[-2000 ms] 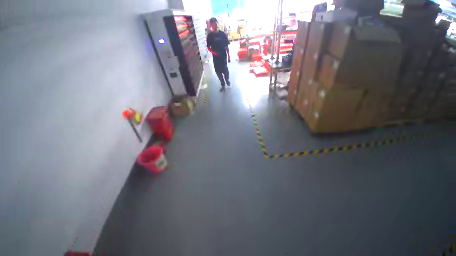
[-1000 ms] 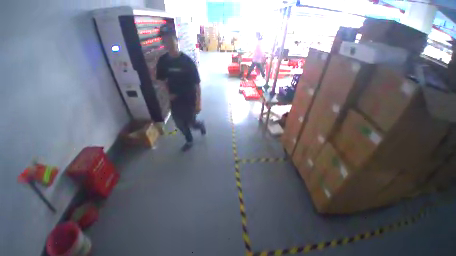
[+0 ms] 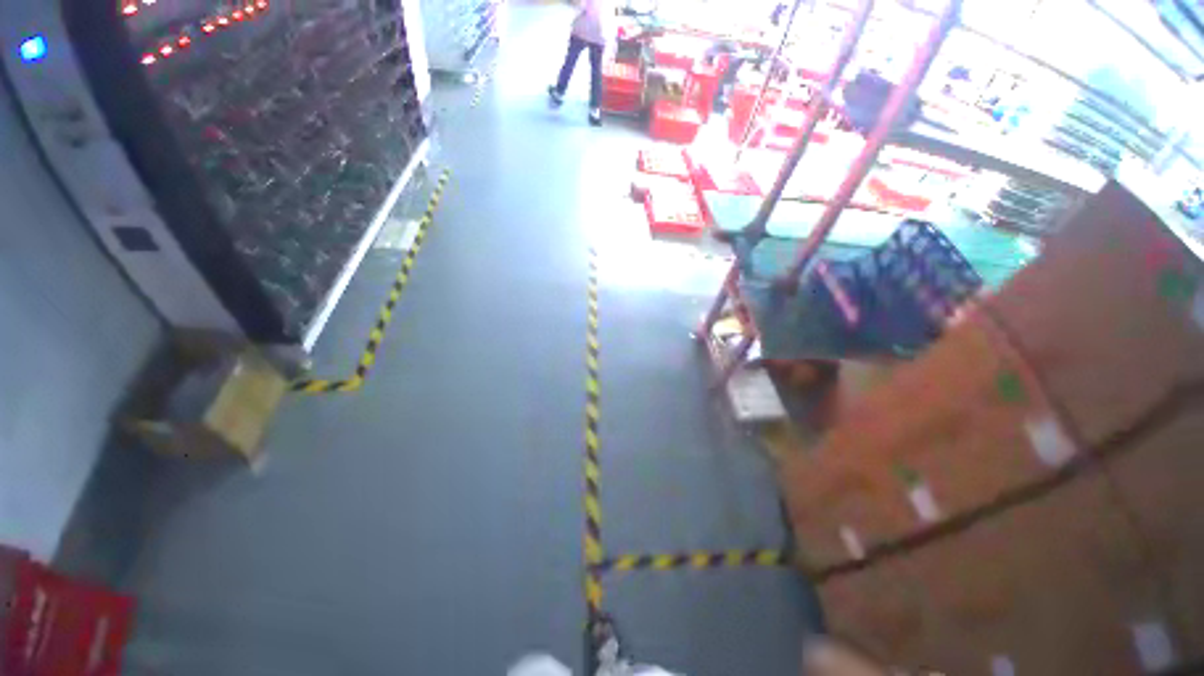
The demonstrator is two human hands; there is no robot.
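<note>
A blurred skin-toned shape, which looks like part of my right hand [image 3: 845, 658], is cut off by the bottom edge; whether it holds anything cannot be told. My left hand is not clearly in view. Small white shapes [image 3: 540, 666] at the bottom centre are too cut off to name. Nearest in front, a tall stack of brown cardboard cartons [image 3: 964, 442] with small white labels fills the right side.
Vending-like cabinet [image 3: 304, 159], open carton [image 3: 218, 403] and red box [image 3: 64, 621] stand left. Yellow-black tape [image 3: 593, 436] runs along the grey floor [image 3: 462, 502]. A green-topped bench [image 3: 805, 310] holds a dark crate [image 3: 898, 291]. Red crates [image 3: 673, 209] and a person [image 3: 582, 60] are farther ahead.
The view has moved forward along the aisle. The cabinet, bench and cartons appear nearer. The person in dark clothes has left the view. Shapes now show at the bottom edge.
</note>
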